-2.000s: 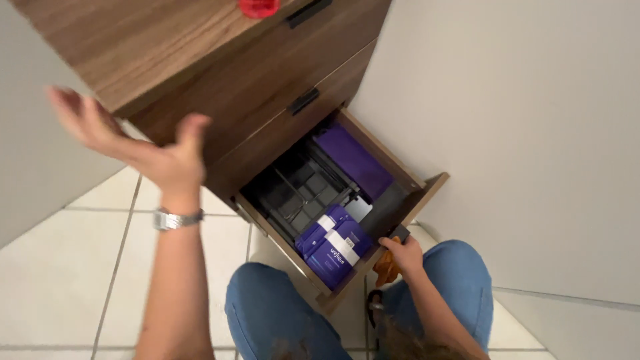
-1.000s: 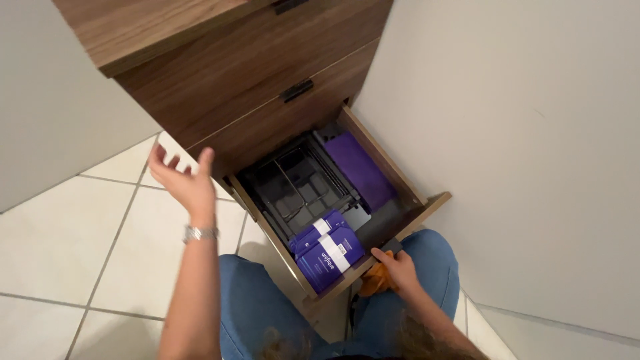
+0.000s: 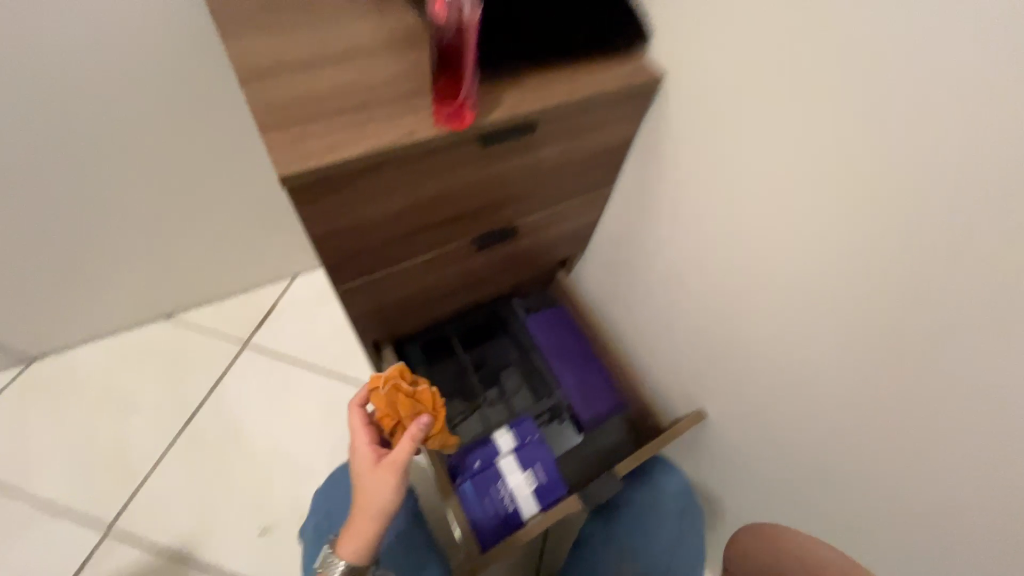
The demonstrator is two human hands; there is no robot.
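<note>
My left hand [image 3: 384,456], with a metal watch at its wrist, grips a crumpled orange cloth [image 3: 406,404] over the left side of the pulled-out bottom drawer [image 3: 680,432]. Inside that drawer lie purple packages with white bands [image 3: 508,480] near the front, a purple box [image 3: 574,364] along the right side and black trays [image 3: 488,376] at the back left. Of my right arm only a bare, blurred part shows at the bottom right edge; the hand itself is out of view.
The wooden drawer cabinet [image 3: 472,192] has two closed drawers above the pulled-out one. On its top stand a red translucent bottle [image 3: 456,72] and a black object [image 3: 560,32]. A pale wall [image 3: 840,240] rises close on the right, and white floor tiles [image 3: 160,400] lie at left.
The orange cloth, earlier by my right hand at the drawer front, is now in my left hand. My right hand has left the drawer front. The view has shifted.
</note>
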